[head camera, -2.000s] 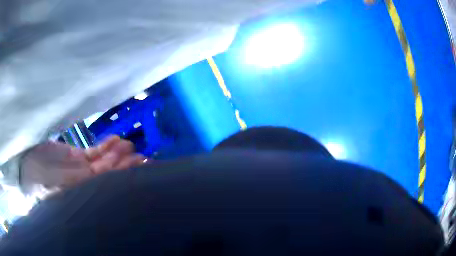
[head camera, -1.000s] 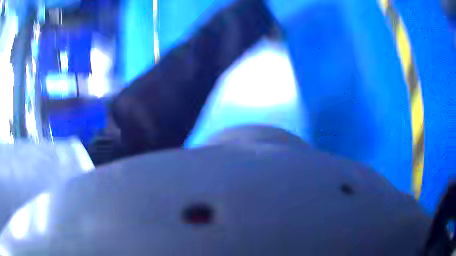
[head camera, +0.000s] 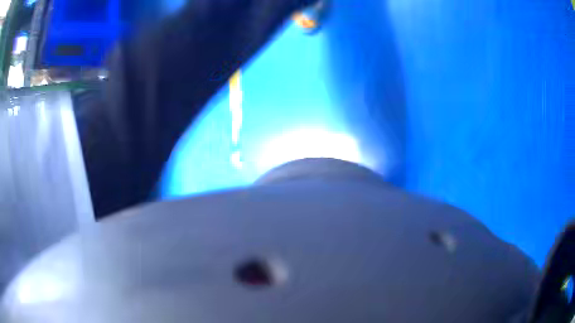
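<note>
Neither of my hands can be made out in this blurred view. A large grey rounded shape (head camera: 353,243) with two dark spots fills the bottom, very close to the camera; I cannot tell what it is. A dark limb-like shape (head camera: 145,107), possibly a trouser leg, runs from the left up to the top middle. A small orange and dark thing (head camera: 307,23) shows at its upper end. A blurred blue box-like object (head camera: 79,35) is at the top left. No tester is clearly seen.
Blue shiny floor (head camera: 479,126) fills the middle and right, with a bright reflection and a short yellow-white line (head camera: 236,107). A grey-white panel (head camera: 41,145) stands at the left edge. A black object (head camera: 558,284) is cut off at the lower right.
The view has swung. The bare hand at lower left two seconds ago is gone. The dark limb-like shape came in and now sits further left, and the long yellow-black floor line has left the right side.
</note>
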